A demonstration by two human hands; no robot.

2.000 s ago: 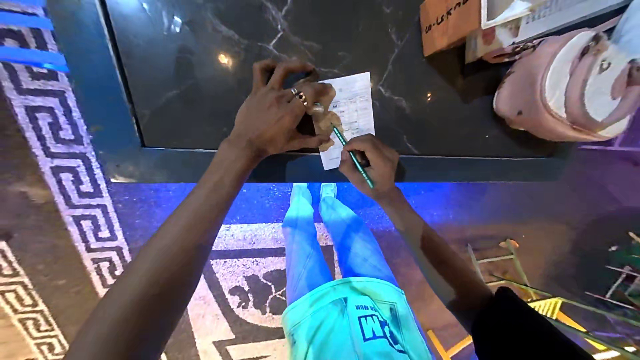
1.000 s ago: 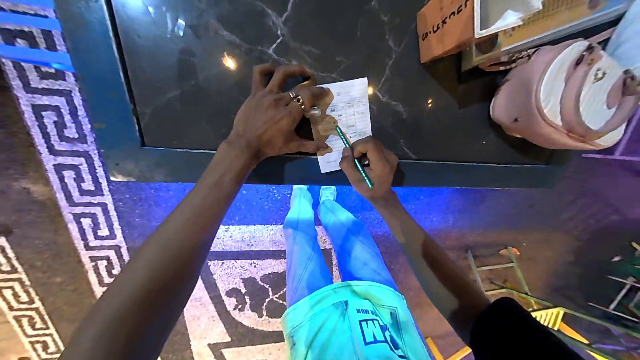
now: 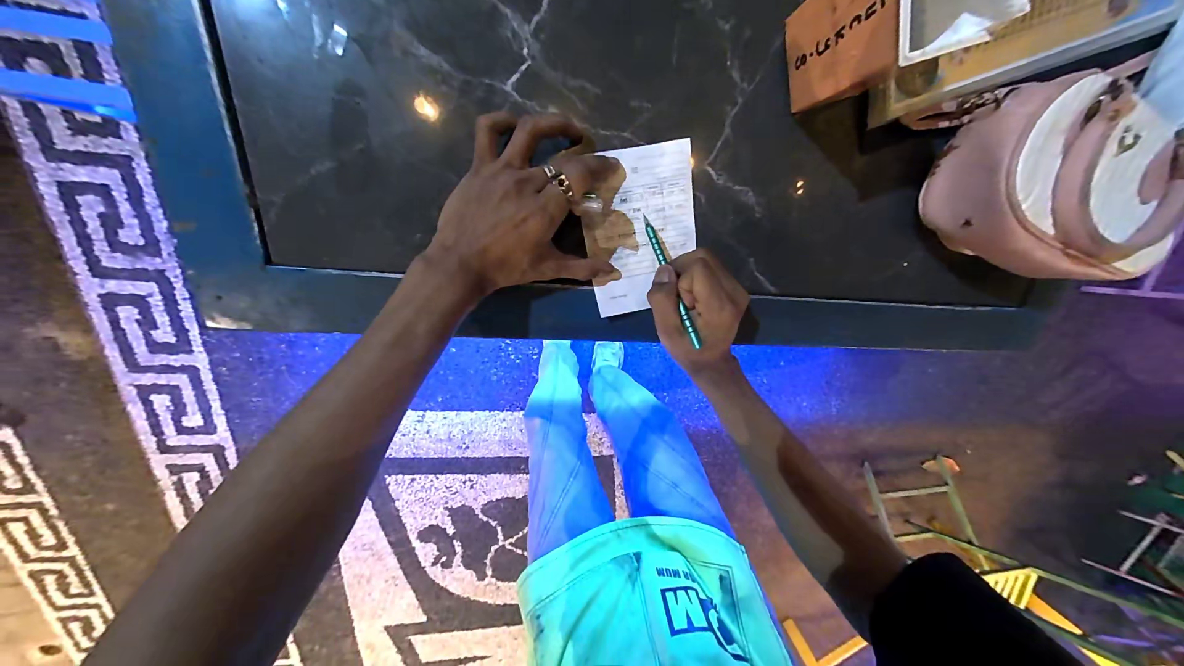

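A printed paper sheet (image 3: 657,268) lies on the dark marble-patterned tabletop (image 3: 351,185), its lower end over the blue table edge. My left hand (image 3: 518,208), with rings on a finger, rests at the sheet's left side, fingers bent and spread, thumb on the paper; its shadow falls on the print. Whether it grips anything under the fingers is hidden. My right hand (image 3: 700,301) holds a green patterned pencil or pen (image 3: 683,310) at the sheet's lower right, the tip on or just above the middle of the print.
An orange-brown box with handwriting (image 3: 837,55) stands at the upper right, beside a white-rimmed tray (image 3: 962,28). Below them sits a pink and white rounded container or bag (image 3: 1008,185). Past the table edge are my legs, a patterned floor and metal frames (image 3: 916,495) at the lower right.
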